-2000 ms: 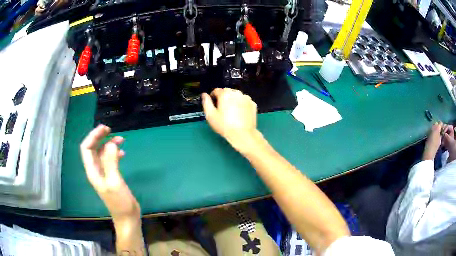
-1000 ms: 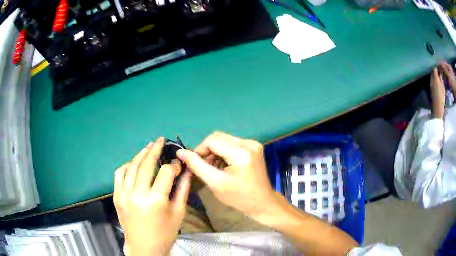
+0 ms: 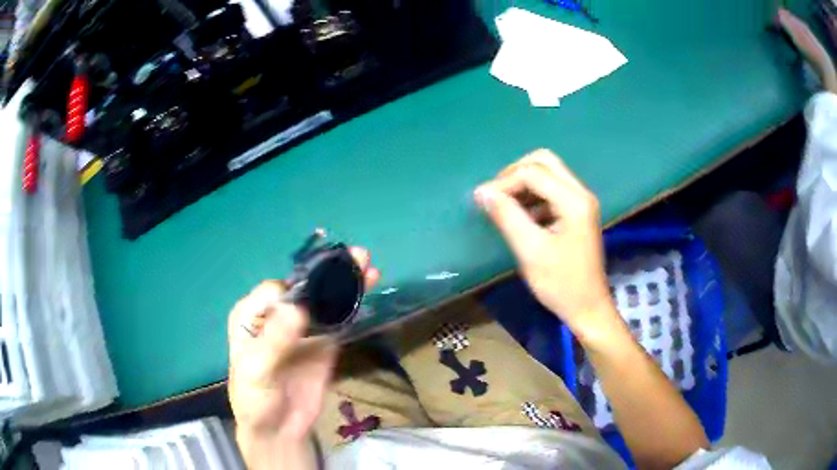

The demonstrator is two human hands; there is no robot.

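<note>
A round watch unit [image 3: 334, 286] with a black face and dark rim is held up at the mat's front edge, above the lap. My left hand [image 3: 289, 353] is blurred and grips it from the left and below, with fingertips showing at its right side. My right hand [image 3: 551, 229] is raised over the mat to the right, apart from the watch, with thumb and fingertips together. Whether a thin film is between those fingertips cannot be told. Small shiny clear scraps [image 3: 441, 275] lie at the mat's front edge between the hands.
The black pressing fixture [image 3: 404, 69] with red clamp grips [image 3: 77, 108] spans the upper left. White foam trays [image 3: 55, 275] stand at left. A white sheet [image 3: 555, 57] lies on the green mat [image 3: 413, 197]. A blue crate [image 3: 711, 340] holds a pale tray. Another person's hand [image 3: 808, 46] is upper right.
My right hand has moved away from the watch, to the right and up. My left hand still holds the watch, its dark face now exposed. The camera view has shifted.
</note>
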